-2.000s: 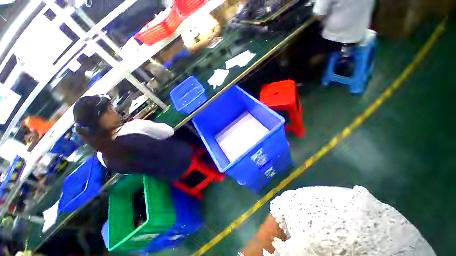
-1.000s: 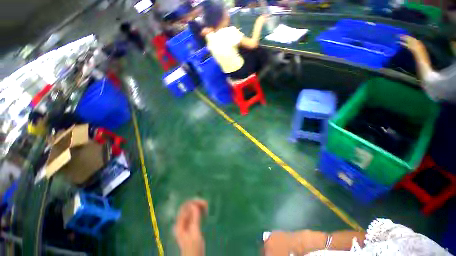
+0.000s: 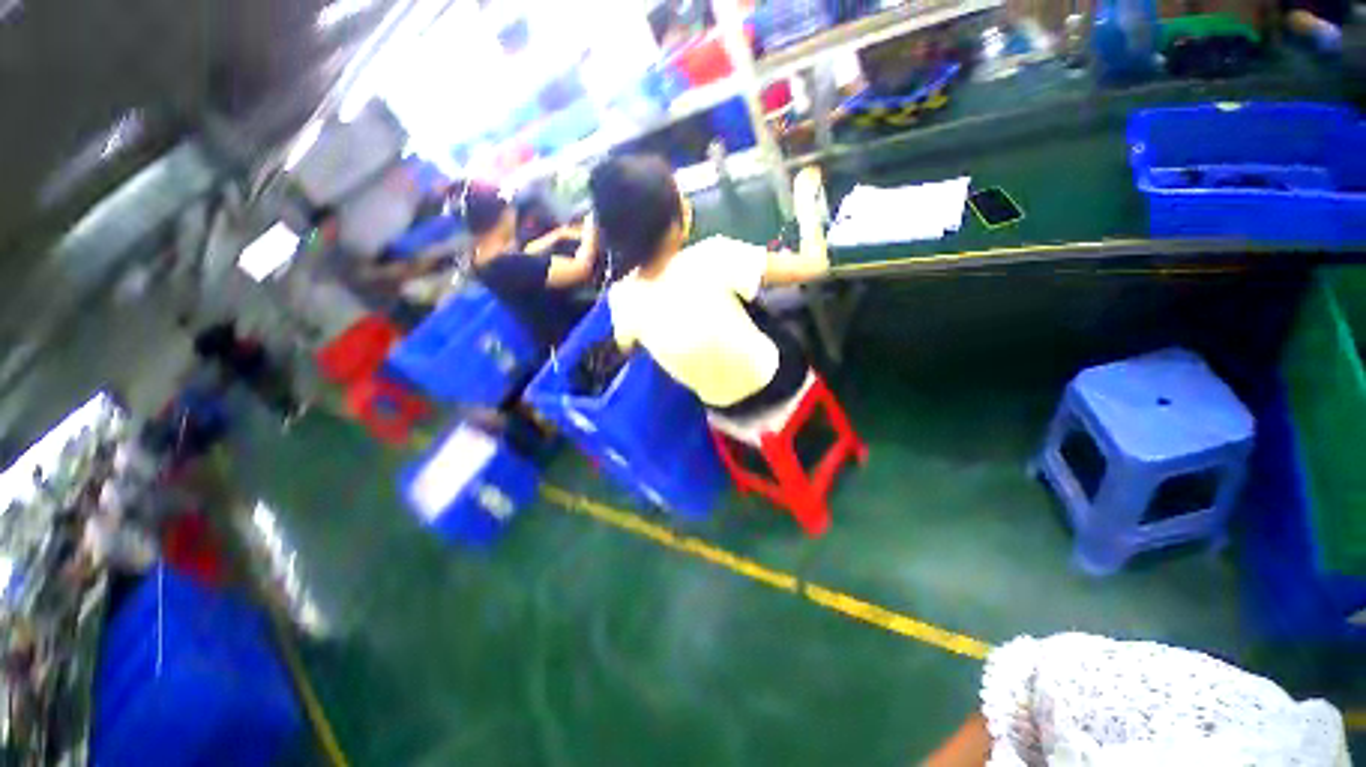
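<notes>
Neither of my hands shows now. A white textured sleeve [image 3: 1169, 704] with a small strip of bare arm is at the bottom right; the hand beyond it is cut off by the lower edge. Nearest in front of me are a light blue plastic stool [image 3: 1154, 450] on the green floor and a long green-topped bench [image 3: 1049, 128]. White paper sheets [image 3: 902, 211] and a dark phone-like rectangle [image 3: 995, 207] lie on the bench. A blue crate [image 3: 1251, 210] stands at its right.
A person in a pale yellow top [image 3: 697, 322] sits on a red stool [image 3: 794, 457], beside blue crates [image 3: 644, 435]. Another seated person [image 3: 524, 270] is beyond. A yellow line [image 3: 749, 570] crosses the floor. A green crate [image 3: 1333, 405] is at the right edge, a large blue container [image 3: 187, 674] lower left.
The view has swung along the aisle; the bench, light blue stool and seated person look nearer. The bare hand seen a second ago has left the picture. The green crate has shifted to the right edge.
</notes>
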